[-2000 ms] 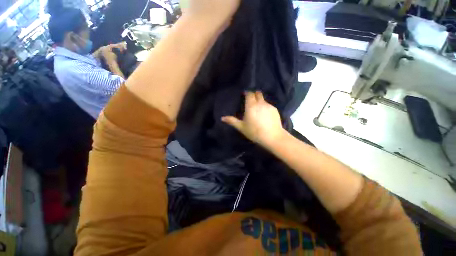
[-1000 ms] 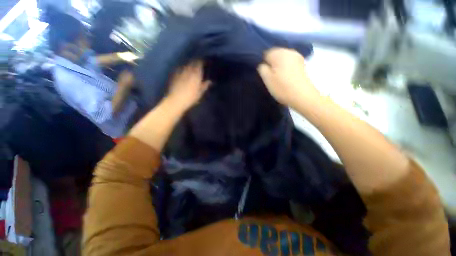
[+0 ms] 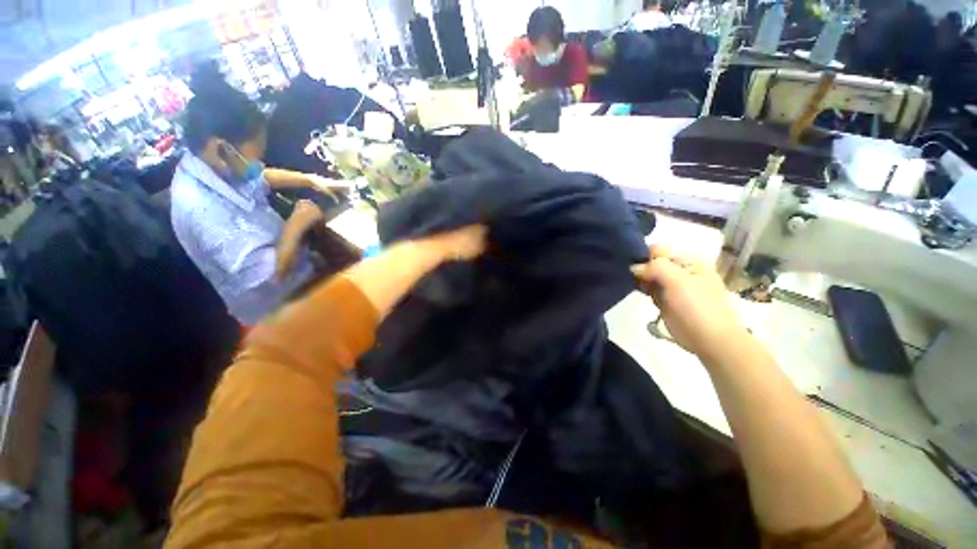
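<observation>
A large dark garment (image 3: 514, 279) is bunched up in front of me, raised above the left side of the table and hanging down to my lap. My left hand (image 3: 468, 241) is on its upper left part, with the fingertips hidden in the cloth. My right hand (image 3: 670, 281) pinches its right edge, left of the machine head. Greyer cloth (image 3: 429, 429) with thin white lines lies in my lap below it.
The white sewing machine (image 3: 846, 252) stands at the right. A black phone (image 3: 868, 328) and dark snips (image 3: 951, 470) lie on the white table (image 3: 766, 375). A masked worker (image 3: 230, 214) sits at the left, another at the back. Dark stacked pieces (image 3: 750, 150) lie behind the machine.
The view has tilted up and shows more of the room. The garment has been turned and bunched higher. My right hand has moved from the middle of the cloth to its right edge.
</observation>
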